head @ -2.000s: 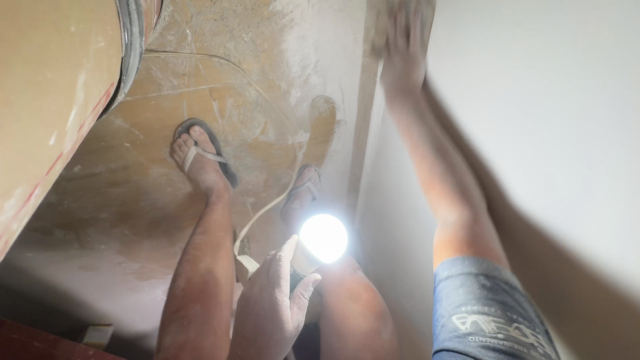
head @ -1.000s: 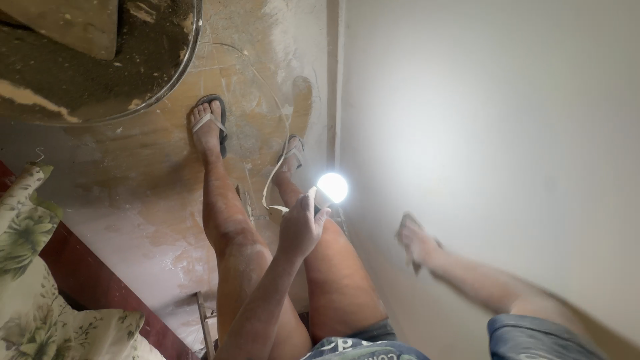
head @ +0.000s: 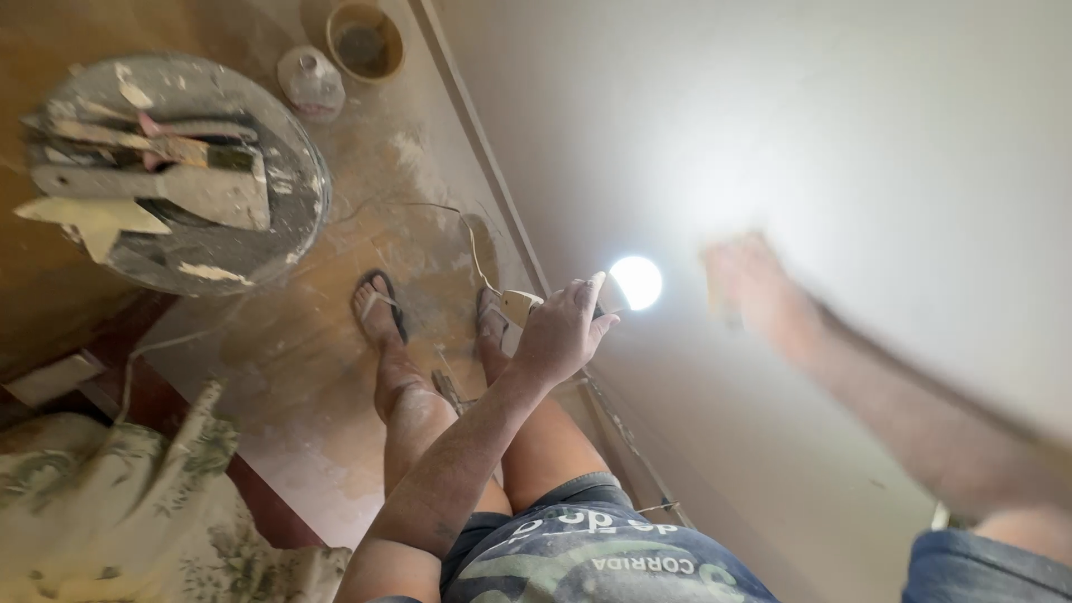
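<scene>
My left hand [head: 559,331] grips the base of a lit light bulb [head: 636,283], which shines close to the white wall [head: 804,151]. A pale cord [head: 476,251] runs from a connector [head: 519,306] beside that hand down to the floor. Against the wall, my right hand [head: 758,289] is blurred and holds a thin tan block or pad [head: 718,289], whose exact kind I cannot tell. The right arm reaches in from the lower right.
A round, plaster-spattered lid or tabletop [head: 289,188] bears a putty knife [head: 222,193], a brush [head: 188,151] and other tools. Beyond stand a plastic jug [head: 311,84] and a bucket [head: 394,46]. Floral fabric [head: 109,511] lies at lower left. The baseboard [head: 481,146] edges the stained floor.
The right hand was farther up in the picture two seconds ago and has moved along the wall. The view has shifted, showing the tools, jug and bucket. The left hand still holds the lit bulb.
</scene>
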